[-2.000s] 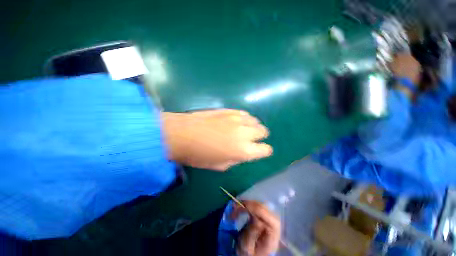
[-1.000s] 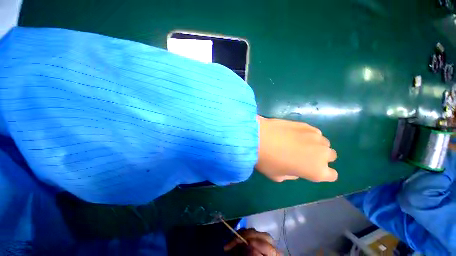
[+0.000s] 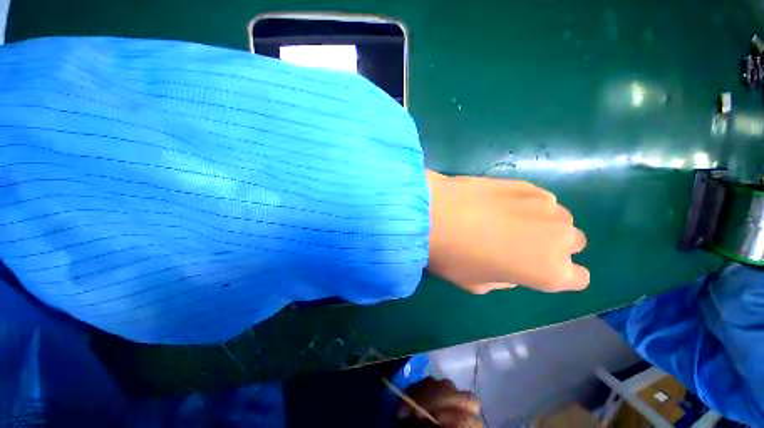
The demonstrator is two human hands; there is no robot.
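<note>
My left hand (image 3: 507, 234) lies over the green mat (image 3: 519, 100) in the centre, back up, with the fingers curled. Its palm side is hidden, and nothing shows in it. My right hand (image 3: 448, 403) is low at the bottom edge, below the bench edge, dark and partly cut off. It is closed on a thin yellowish stick (image 3: 410, 399) that points up and left. A black smartphone (image 3: 381, 63) with a pale rim is partly covered by my left sleeve. A white slip (image 3: 318, 58) lies on it.
A silver wire spool (image 3: 750, 221) with a green edge and dark holder stands at the right edge. Small parts (image 3: 756, 63) lie at the upper right. A neighbour's blue sleeve (image 3: 712, 334) is at the lower right. Boxes (image 3: 653, 401) show below the bench.
The view has shifted and become sharper since the earliest frame. My left hand stays over the mat with curled fingers. My right hand still holds the stick, now lower in view.
</note>
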